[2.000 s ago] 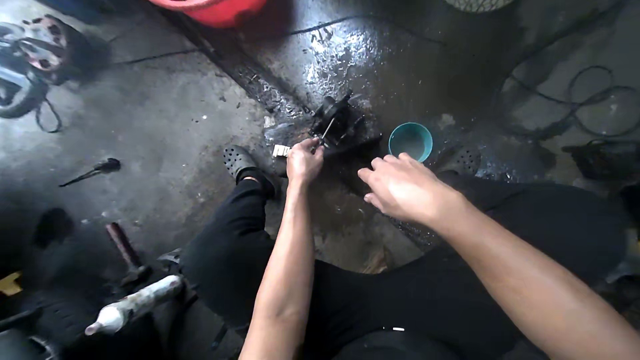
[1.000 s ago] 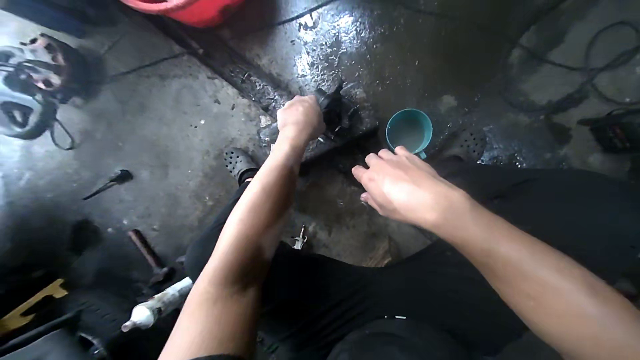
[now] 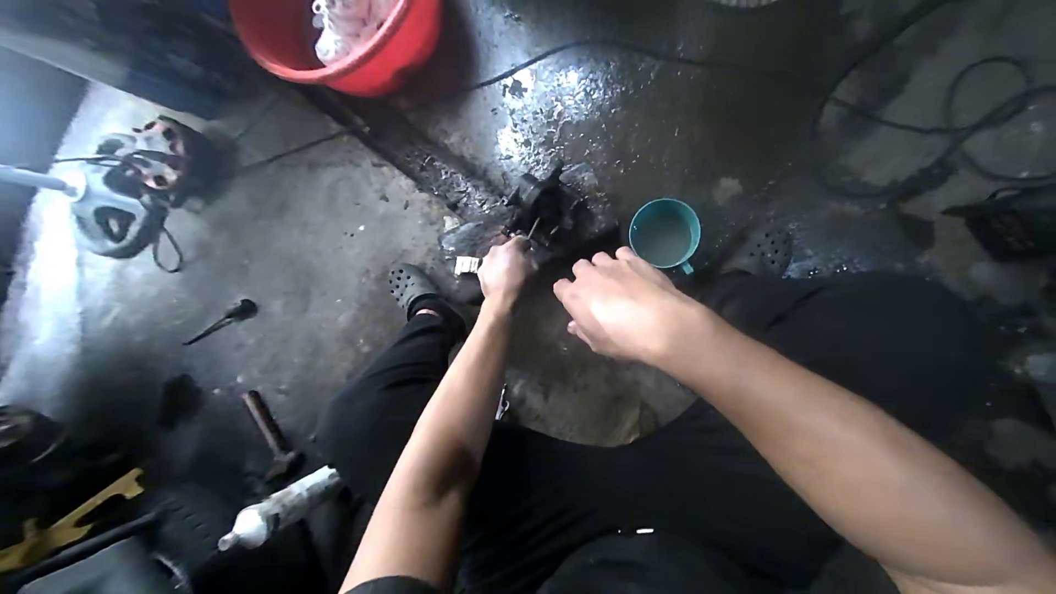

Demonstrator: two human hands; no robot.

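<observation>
A dark, wet metal part [image 3: 540, 202] lies on the floor in front of me, resting on or against a dark block. My left hand [image 3: 505, 268] is closed around a thin rod-like tool at the part's near side; a small white piece shows beside the fingers, and what kind of tool it is I cannot tell. To its right my right hand [image 3: 623, 301] hovers palm down with bent fingers, holding nothing visible. Just beyond that hand stands a teal plastic mug [image 3: 665, 233] with cloudy liquid inside.
A red tub [image 3: 363, 70] holding whitish things stands at the top left. On the floor at left lie a hammer [image 3: 266, 425], a dark pointed tool [image 3: 227, 320] and a white bottle [image 3: 285, 505]. A black cable [image 3: 949, 128] loops at right. Wet floor surrounds the part.
My left hand was raised over the part's left side a second ago and is now lower, at its near side. My right hand stays near the mug.
</observation>
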